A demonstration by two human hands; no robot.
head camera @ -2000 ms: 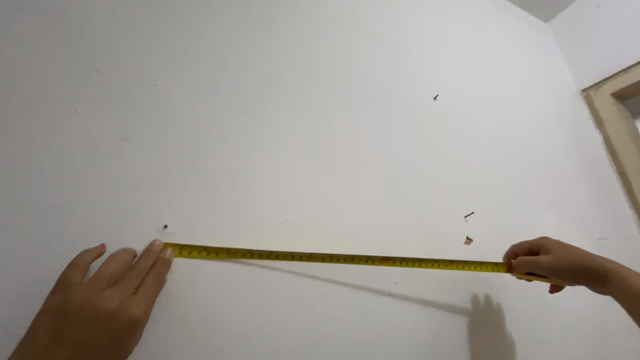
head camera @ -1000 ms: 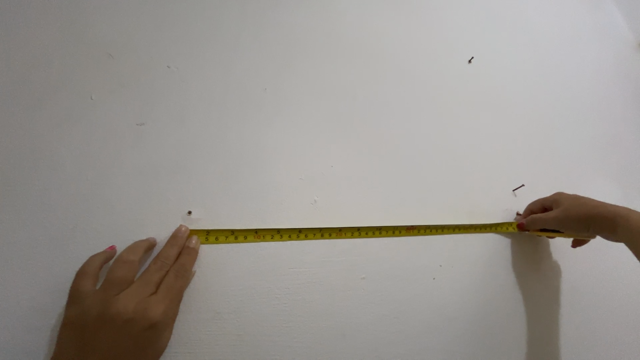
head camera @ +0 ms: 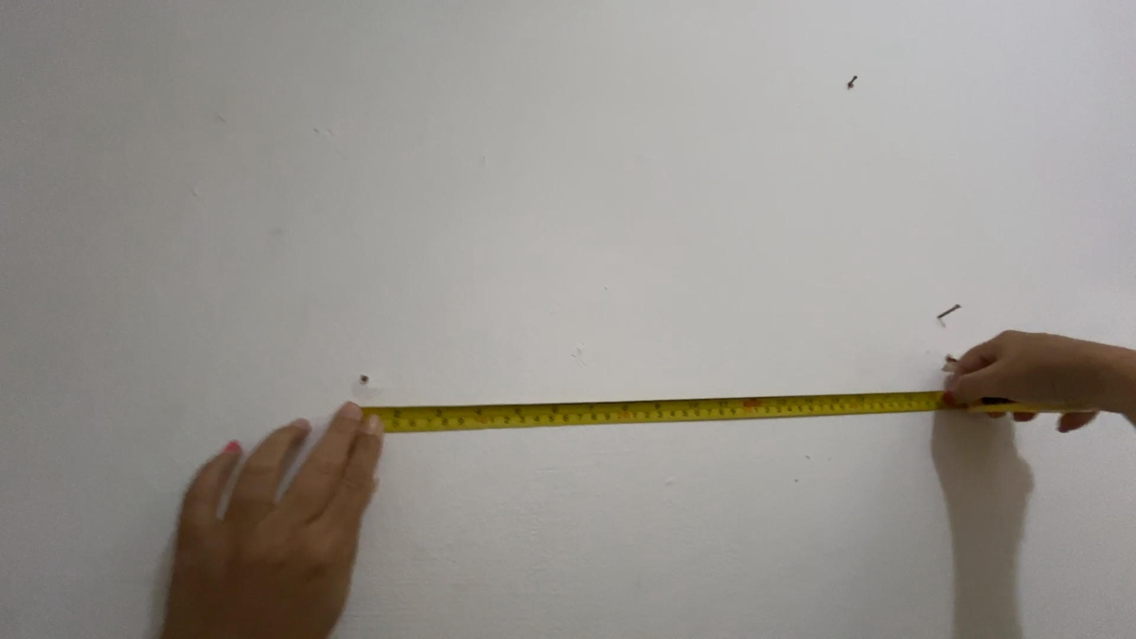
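Observation:
A yellow tape measure blade [head camera: 621, 412] stretches nearly level across a white wall [head camera: 568, 222]. At its left end my left hand [head camera: 275, 524] lies against the wall, its index finger and thumb pressing the blade's tip and its other fingers spread. My right hand [head camera: 1021, 377] grips the tape at the far right; the tape's case is mostly hidden by the fingers. Just above the left end is a small dark hole or nail head [head camera: 364, 379]. A chipped spot [head camera: 950, 361] shows beside my right fingertips, above the blade.
A nail [head camera: 949, 311] sticks out of the wall above my right hand. Another nail or screw [head camera: 852, 82] is higher up. Small scuffs [head camera: 579, 351] mark the wall, and a shadow [head camera: 985, 515] falls below my right hand.
My right hand has moved up with the tape, close to the chipped spot, which stood clear of it two seconds ago. The view has turned, and the door frame is out of it.

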